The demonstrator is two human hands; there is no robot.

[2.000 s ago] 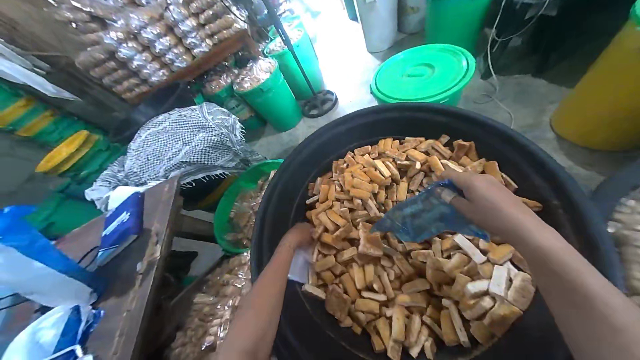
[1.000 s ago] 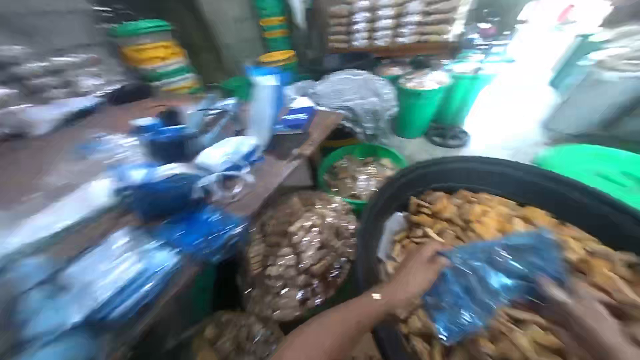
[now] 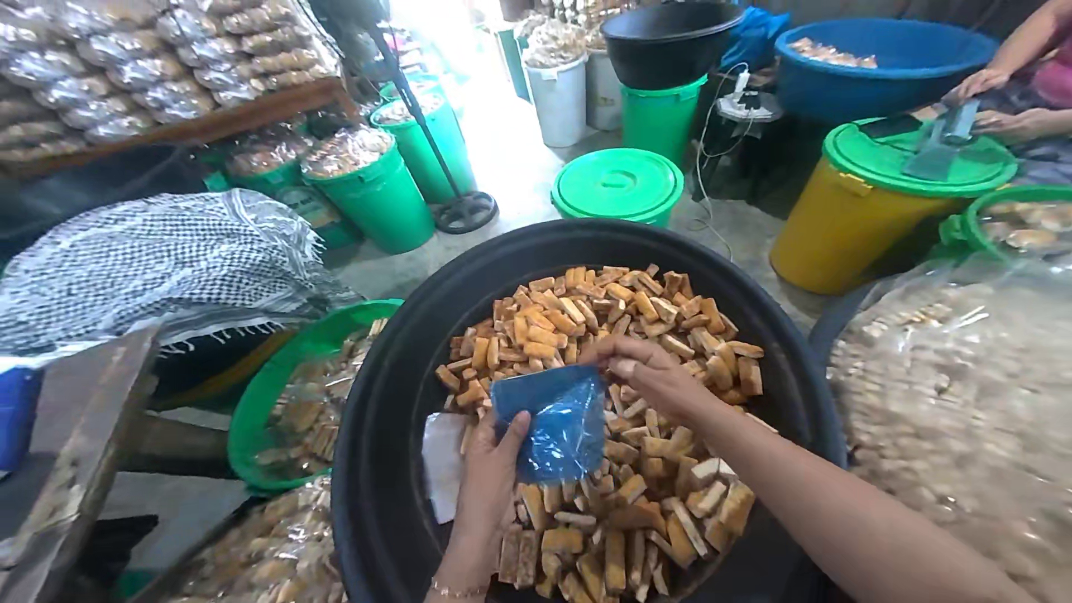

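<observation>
A large round black tub (image 3: 381, 394) holds a heap of golden-brown rectangular snack pieces (image 3: 586, 314), like toasted bread sticks. Over the heap, my left hand (image 3: 494, 456) grips a blue translucent plastic bag (image 3: 557, 431) at its left side, thumb on top. My right hand (image 3: 641, 368) touches the bag's upper right corner with its fingertips; whether it also holds a snack piece is hidden. The bag looks flat, and its contents, if any, cannot be told. A white sheet (image 3: 444, 465) lies inside the tub's left wall, beside my left hand.
A green basin (image 3: 251, 427) of packed snacks stands left, near a wooden table edge (image 3: 75, 469). Ahead is a green-lidded bucket (image 3: 618, 186). A large clear bag of snacks (image 3: 955, 402) sits right. Behind it, a person's hands (image 3: 984, 100) hold a device above a yellow bucket (image 3: 829, 226).
The view has swung back from the table on the left to the tub. My right hand's fingertips are now at the bag's upper corner, and my left hand is on its left side.
</observation>
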